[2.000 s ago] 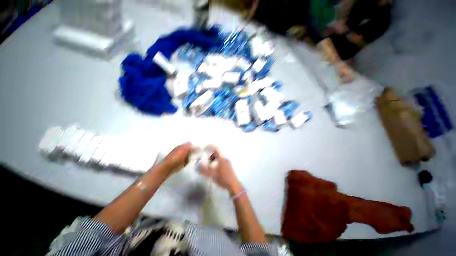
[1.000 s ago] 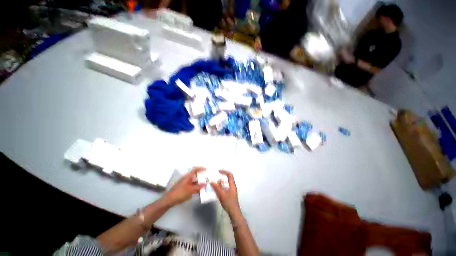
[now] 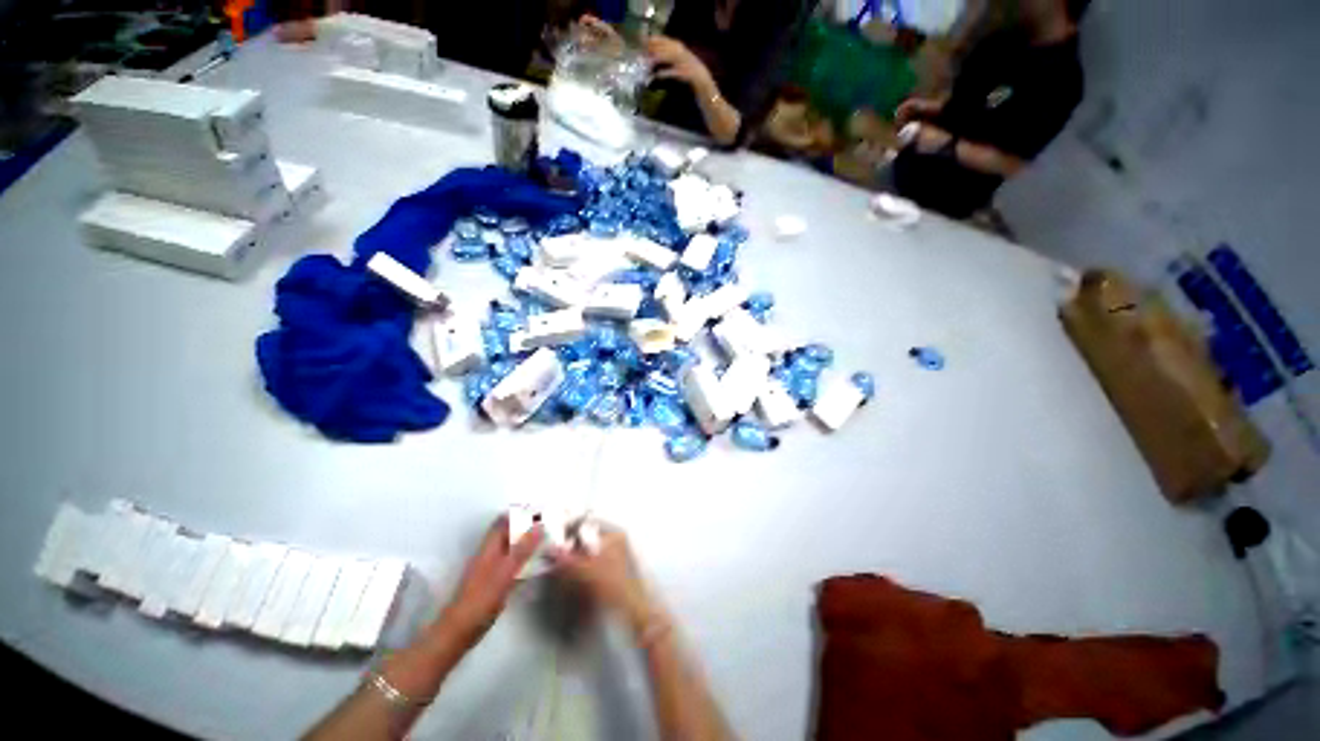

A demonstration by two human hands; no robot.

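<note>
A small white carton [image 3: 530, 524] is held upright between my hands above the near middle of the table. My left hand [image 3: 497, 575] grips its left side. My right hand [image 3: 605, 566] is at its right side, slightly blurred, with fingertips on or near a white part; its exact hold is partly hidden. A row of white cartons [image 3: 239, 582] stands side by side at the lower left. The pile of blue bagged items [image 3: 597, 379] mixed with white boxes [image 3: 521, 385] lies beyond my hands.
Blue cloth [image 3: 340, 340] lies left of the pile. Stacked cartons [image 3: 171, 157] stand far left, a dark and silver can [image 3: 513, 128] behind the pile. Rust-brown cloth [image 3: 927, 659] is at near right, a brown carton or bag [image 3: 1162, 384] at far right. People [image 3: 999, 109] are across the table.
The view has shifted, and the carton row appears lower left. The carton in my hands was held flatter with its flaps showing; now it stands more upright. A clear bag is now visible behind the can.
</note>
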